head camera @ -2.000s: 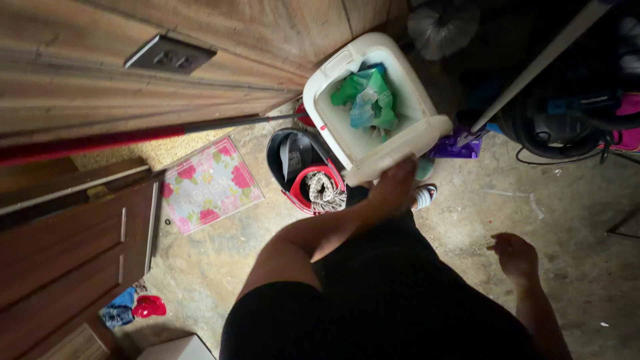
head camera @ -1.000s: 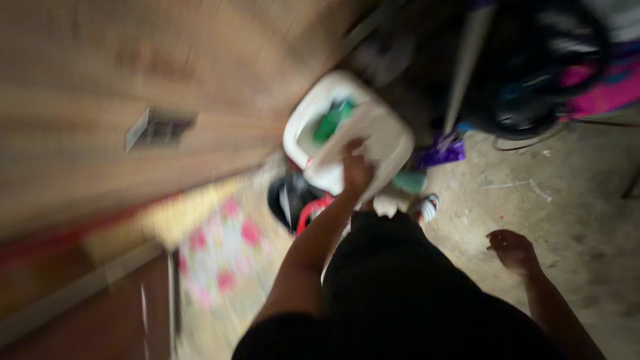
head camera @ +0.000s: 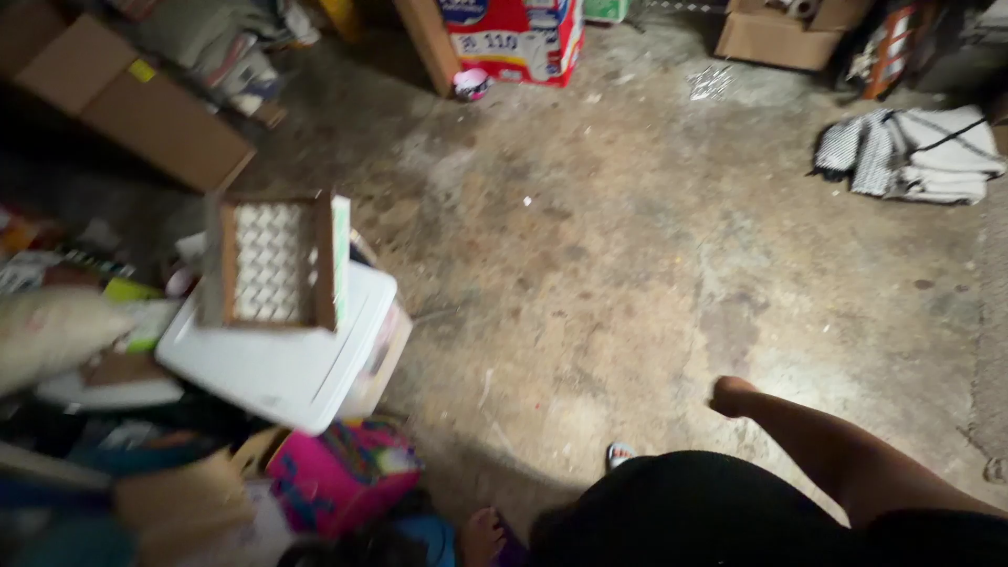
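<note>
My right hand (head camera: 732,396) hangs over the bare concrete floor (head camera: 583,315), its arm coming in from the right edge. Its fingers are bunched and blurred, and no object shows in it. My left hand is out of view. Near the bottom, two feet show beside dark clothing, one of them partly hidden, with a light sandal (head camera: 620,454). To the left, a shallow cardboard tray (head camera: 327,260) with a white patterned inside rests on the white plastic lid (head camera: 276,378) of a storage bin.
A pink bag (head camera: 339,480) and mixed clutter lie at lower left. A large cardboard box (head camera: 165,126) stands upper left. Along the far side are a red package (head camera: 516,39), a wooden post (head camera: 429,47) and an open cardboard box (head camera: 776,39). A folded black-and-white cloth (head camera: 913,153) lies at right.
The view has swung away from the white bin, whose lid my left hand was touching earlier. That bin and my left hand are out of view now.
</note>
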